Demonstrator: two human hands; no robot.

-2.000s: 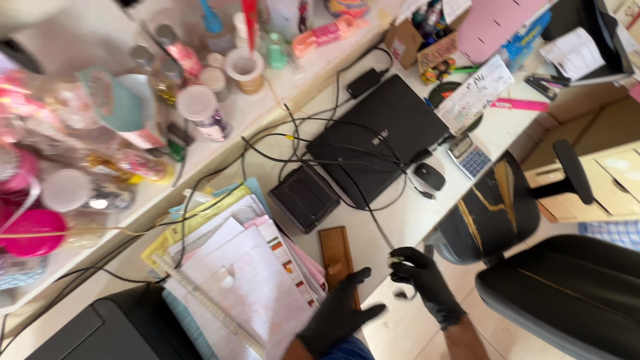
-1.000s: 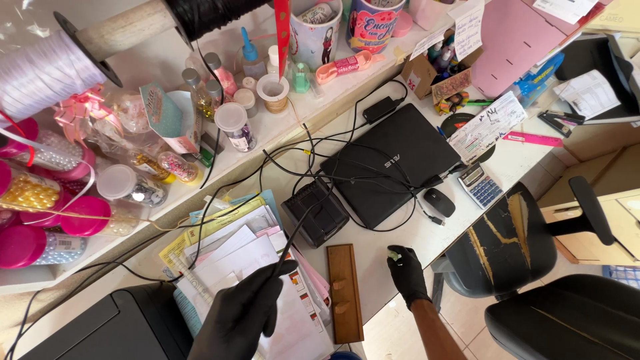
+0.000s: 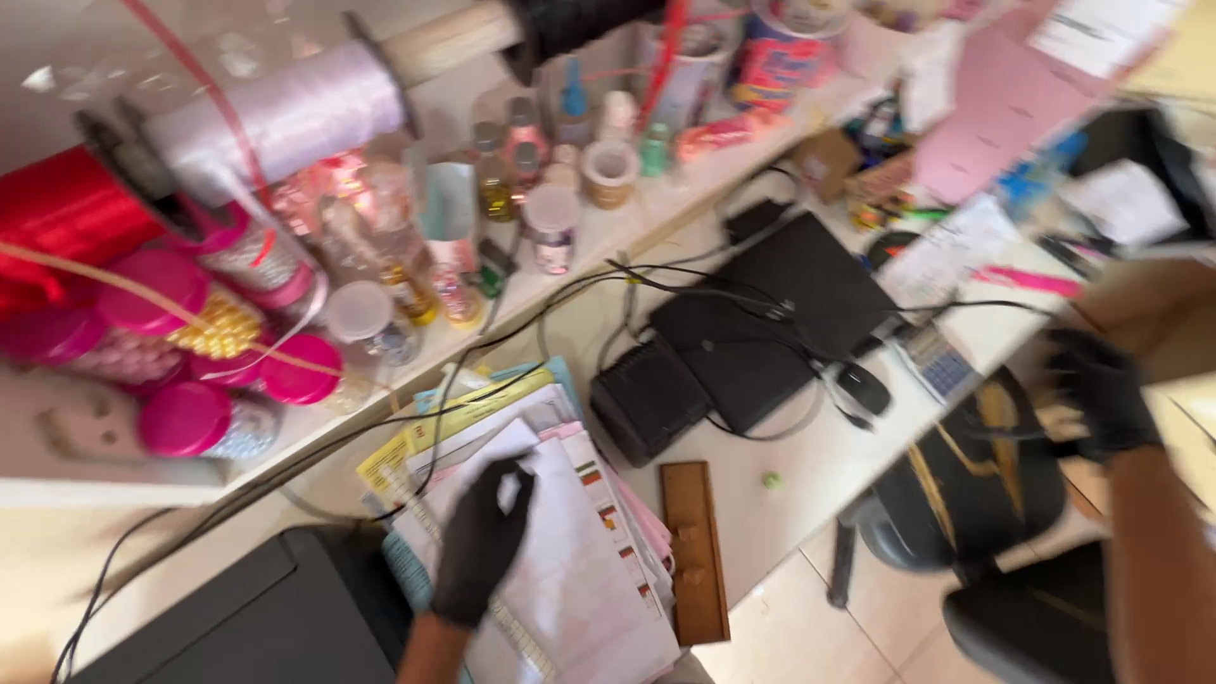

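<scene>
My left hand [image 3: 484,532], in a black glove, is over loose papers [image 3: 560,513], fingers curled and thumb near the forefinger; whether anything is between them cannot be told. My right hand [image 3: 1102,399], gloved too and blurred, is beyond the desk's front edge above a worn chair, closed on a black cable [image 3: 997,304] that runs back across the black laptop [image 3: 779,313]. Other cables lie tangled over the laptop and along the shelf edge. A black box-shaped device [image 3: 651,399] touches the laptop's left side. A small green piece [image 3: 771,482] lies on the desk.
A black mouse [image 3: 863,389] and a calculator [image 3: 936,366] are right of the laptop. A wooden piece [image 3: 695,551] lies beside the papers. Jars, bottles and ribbon spools [image 3: 275,114] crowd the shelf. A black machine [image 3: 247,617] stands lower left; a torn chair [image 3: 978,475] is at the right.
My right hand has moved far right, off the desk, and a cable now stretches towards it. The dark strand at my left hand one second ago no longer shows there. The green piece is uncovered.
</scene>
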